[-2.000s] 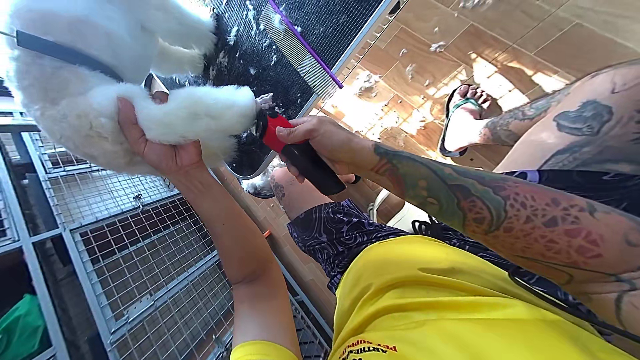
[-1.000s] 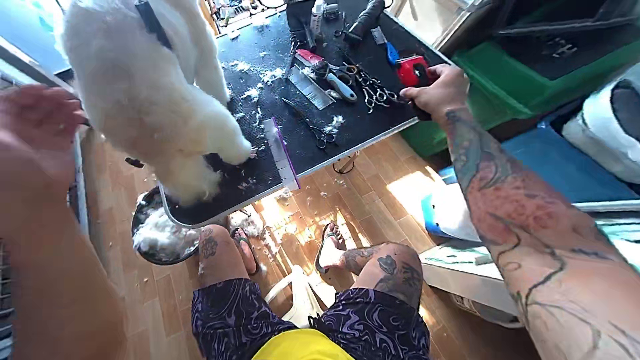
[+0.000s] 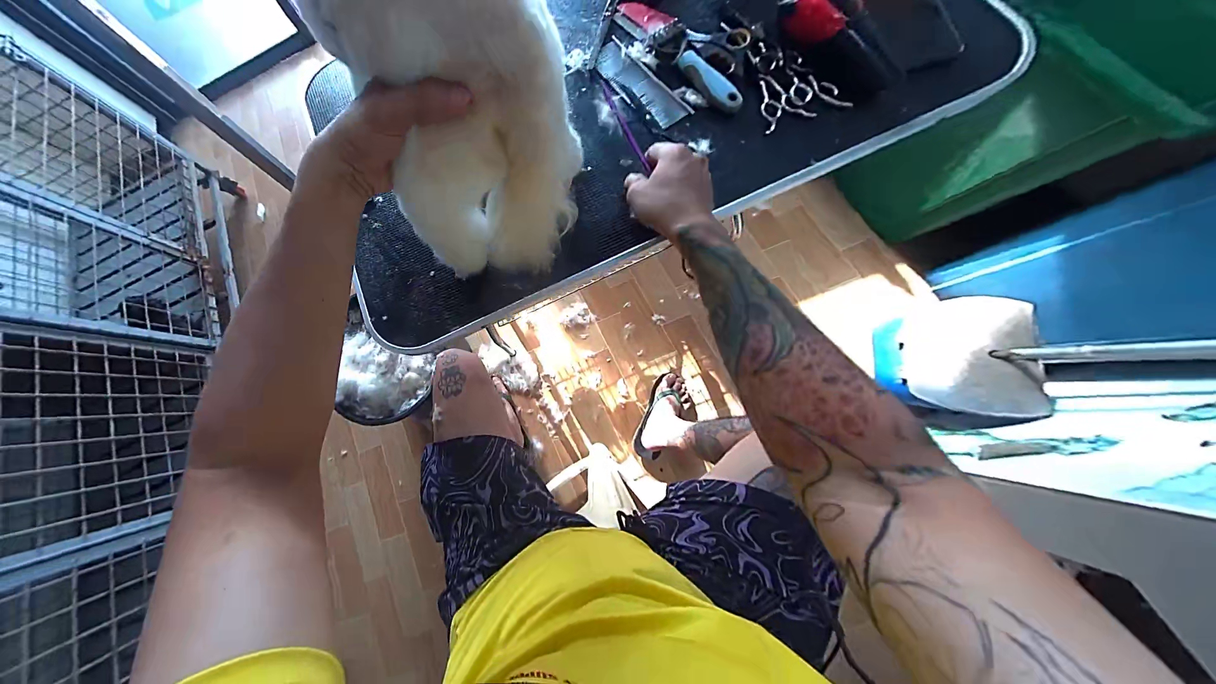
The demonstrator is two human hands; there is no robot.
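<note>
A white, fluffy animal [image 3: 456, 57] stands on the black grooming table [image 3: 418, 304], its head out of view. My left hand [image 3: 394, 123] rests against its side or leg, the thumb stretched across the fur; how firmly it holds cannot be told. At the table's front edge my right hand [image 3: 672, 188] is closed on one end of a purple-backed comb [image 3: 622, 123], most of which reaches away from me. Just beyond lie a metal comb [image 3: 646, 84], a tool with a grey-blue handle [image 3: 710, 81], several grooming scissors [image 3: 796, 90] and the red and black clipper [image 3: 815, 21].
Wire cages [image 3: 95, 285] line the left side. A round container of cut fur [image 3: 375, 375] sits below the table's left corner. Green and blue surfaces lie to the right, near a white and blue object [image 3: 978, 356]. Loose fur is scattered on the tiled floor [image 3: 608, 323].
The clipper, in my right hand before, now lies on the table. My right hand has moved left and taken the purple comb that lay at the edge. My left hand is back on the animal.
</note>
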